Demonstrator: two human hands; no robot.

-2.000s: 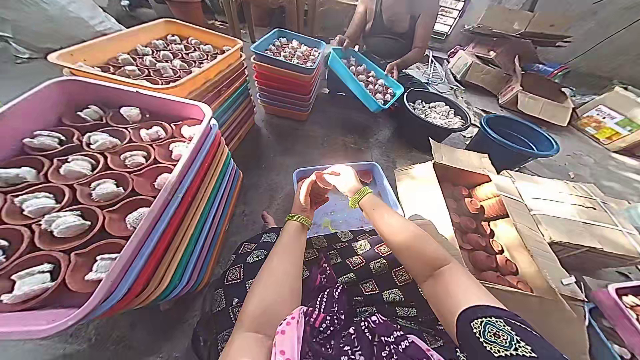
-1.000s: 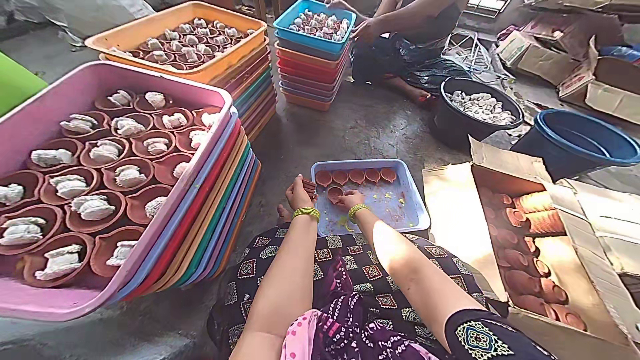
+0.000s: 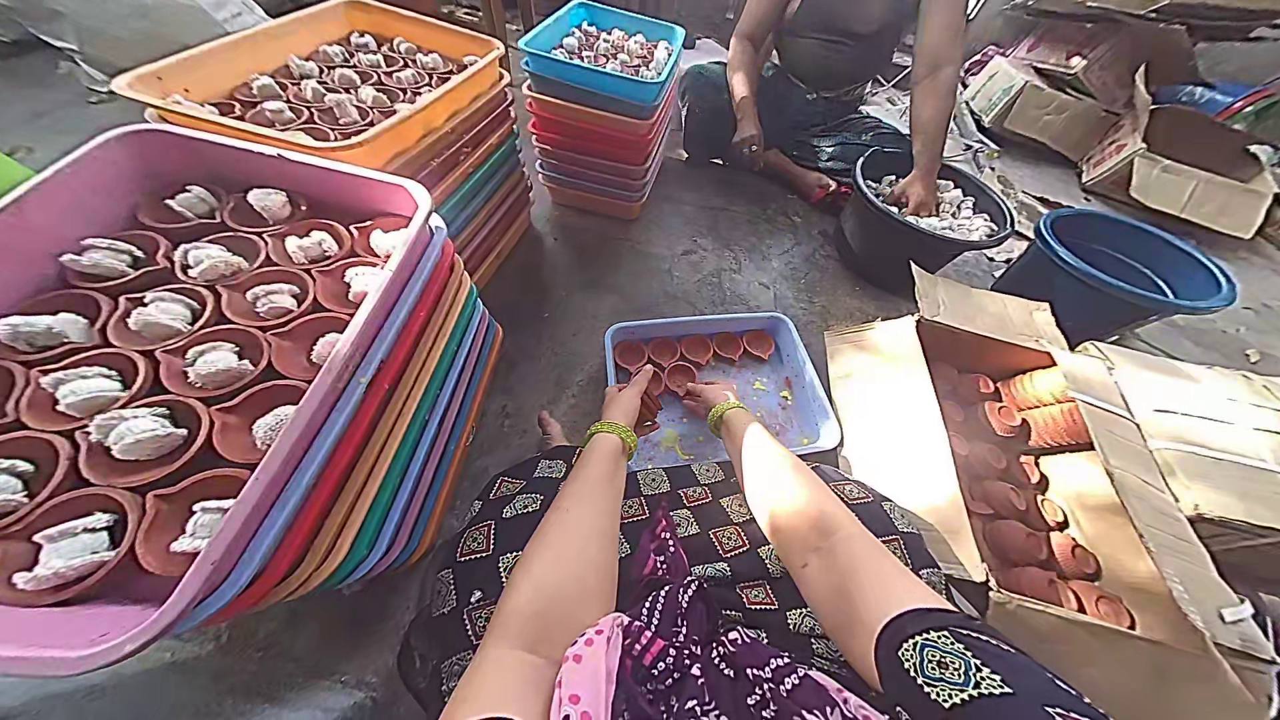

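Observation:
A light-blue plastic tray (image 3: 815, 425) lies in front of my lap, with a row of small clay lamp cups (image 3: 695, 347) along its far edge. My left hand (image 3: 627, 400) holds a few nested clay cups (image 3: 648, 408) over the tray's left side. The fingers of my right hand (image 3: 708, 396) are on a single clay cup (image 3: 681, 377) just below the row, close beside the left hand's cups. Yellow and reddish bits are scattered on the tray floor.
Stacked trays with a pink one (image 3: 300, 150) and an orange one (image 3: 220, 75) on top stand left, holding cups with white lumps. A blue-topped stack (image 3: 600, 90) is behind. At right are an open carton of cups (image 3: 900, 420), a black tub (image 3: 870, 230) and a blue tub (image 3: 1130, 260). A person sits opposite.
Beneath the far row, cups now sit at my fingers. The other person's hand has gone into the black tub of white pieces. Two seconds ago that person held a blue tray.

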